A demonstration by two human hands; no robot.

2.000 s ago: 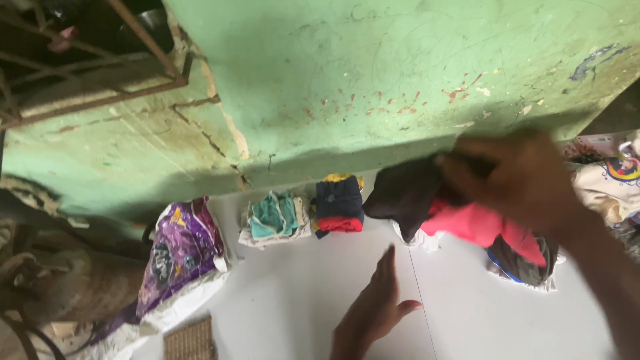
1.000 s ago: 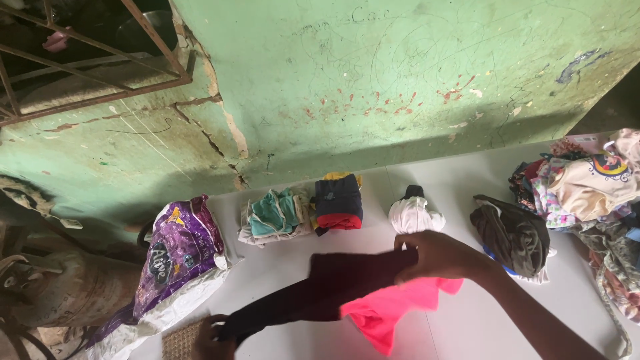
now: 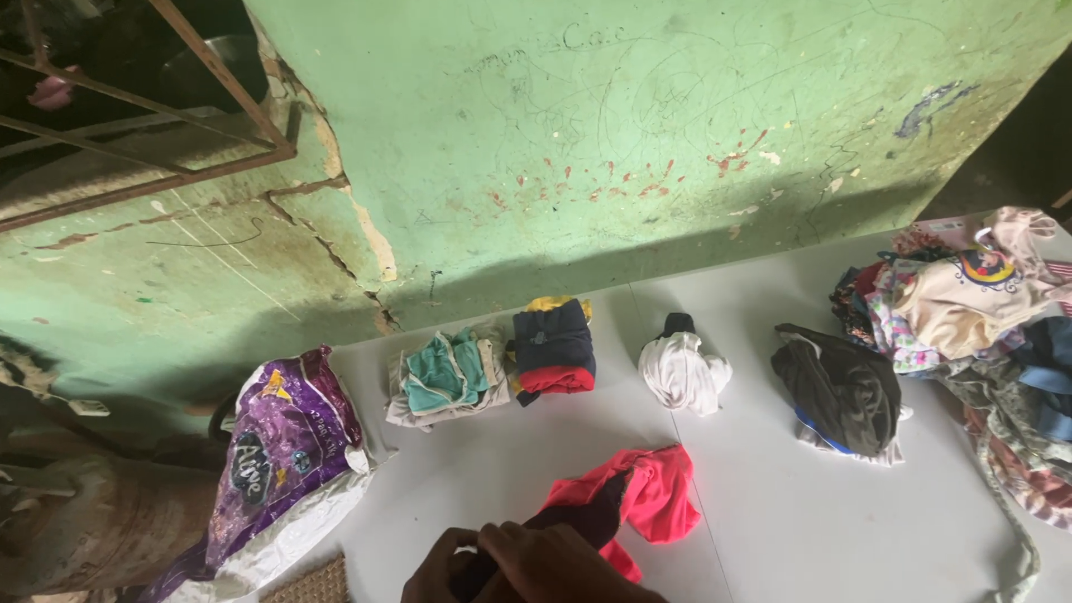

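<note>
At the bottom centre, my left hand point(image 3: 444, 569) and my right hand point(image 3: 548, 565) are close together, both gripping a dark garment point(image 3: 590, 519). Much of that garment is hidden behind my fingers. Its visible end lies over a bright pink garment point(image 3: 666, 494) on the white table point(image 3: 804, 544). Beyond my hands, along the wall side, lie a pile of teal and beige cloths point(image 3: 444, 373), a folded navy and red stack point(image 3: 554, 339), a bunched white cloth with a black piece point(image 3: 682, 373) and a dark grey clothing bundle point(image 3: 837, 389).
A purple printed plastic bag point(image 3: 285, 435) slumps at the table's left edge, near a woven mat point(image 3: 314, 586). A large heap of mixed clothes point(image 3: 955, 301) fills the right side. The cracked green wall point(image 3: 586, 126) borders the far edge; a rusty metal grille point(image 3: 209, 167) is at upper left.
The dark garment was stretched between my hands one second ago; now it is gathered, with my hands together. My right hand has moved left and closer to me. The pink garment lies on the table.
</note>
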